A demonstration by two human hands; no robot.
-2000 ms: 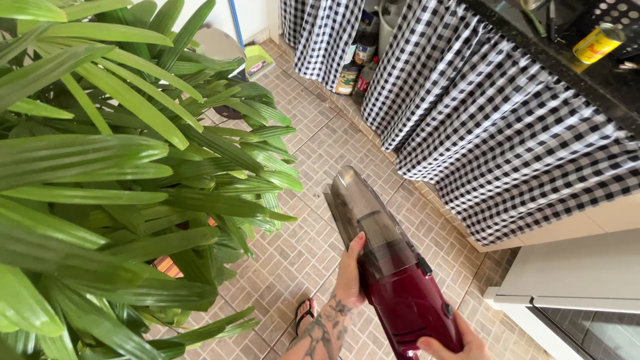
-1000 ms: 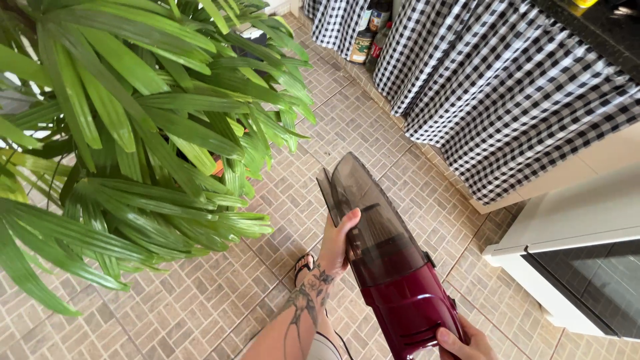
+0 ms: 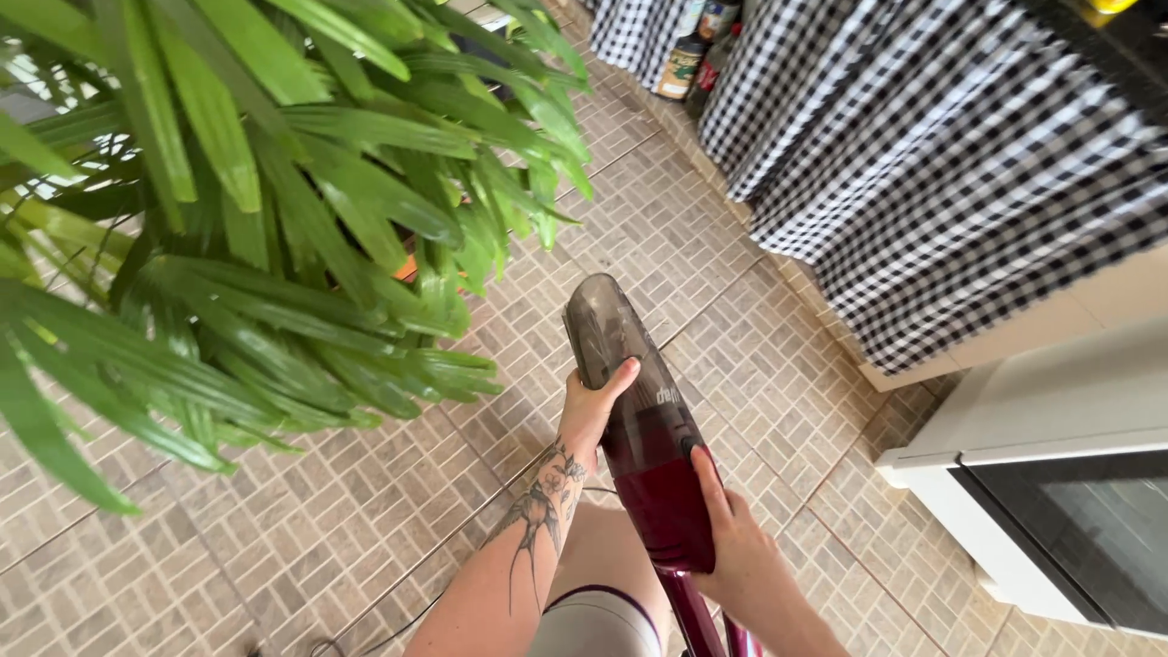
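Observation:
A dark red handheld vacuum cleaner (image 3: 662, 502) with a smoky transparent dust container (image 3: 616, 338) spans the middle of the head view, its nozzle end pointing up and away from me. My left hand (image 3: 593, 406) grips the container from the left side, thumb lying on top. With its fingers along the right side of the red body, my right hand (image 3: 735, 529) holds the vacuum near the joint between container and body. The red handle runs down past the bottom edge of the view. My left palm is partly hidden.
A large leafy potted plant (image 3: 347, 182) fills the upper left. Checkered curtains (image 3: 876, 137) hang under a dark countertop at the upper right, with bottles (image 3: 680, 68) between them. A white oven (image 3: 1049, 511) stands at the right. A thin cord (image 3: 401, 628) lies on the tiled floor.
My right hand has moved up from the lower end of the red body to its side near the container. My left hand still holds the container. The view has shifted.

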